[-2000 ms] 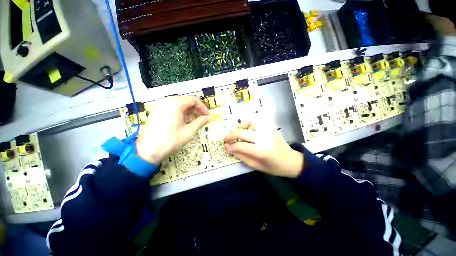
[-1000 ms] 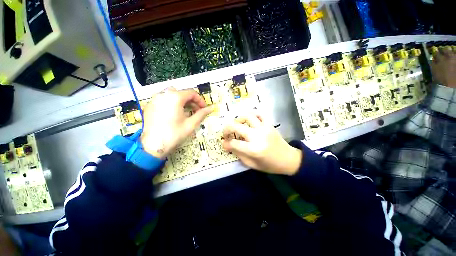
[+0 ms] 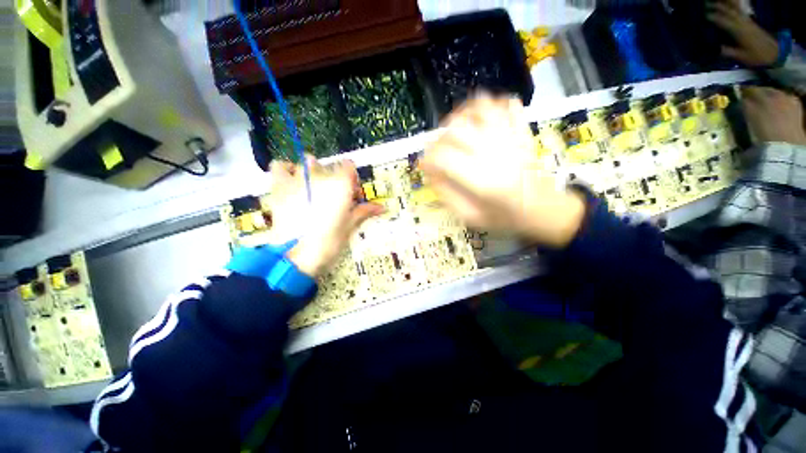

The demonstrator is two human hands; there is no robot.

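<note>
A cream-yellow circuit board panel lies in the rail in front of me, with yellow and black parts along its far edge. My left hand, with a bright blue wrist strap, is over the panel's left and far part; its fingers are bent and I cannot tell if they hold anything. My right hand is blurred, above the panel's right far corner and near the right bin; its fingertips are not clear. Behind are bins of green parts, green-yellow parts and dark parts.
More panels lie in the rail at right and far left. A beige box stands at upper left. A brown ridged stack is behind the bins. A blue cord hangs over my left hand. Another person's hands and plaid sleeve are at right.
My right hand has moved up and away from the board's middle, toward the right bin. My left hand has shifted slightly right in view and its fingers have changed position.
</note>
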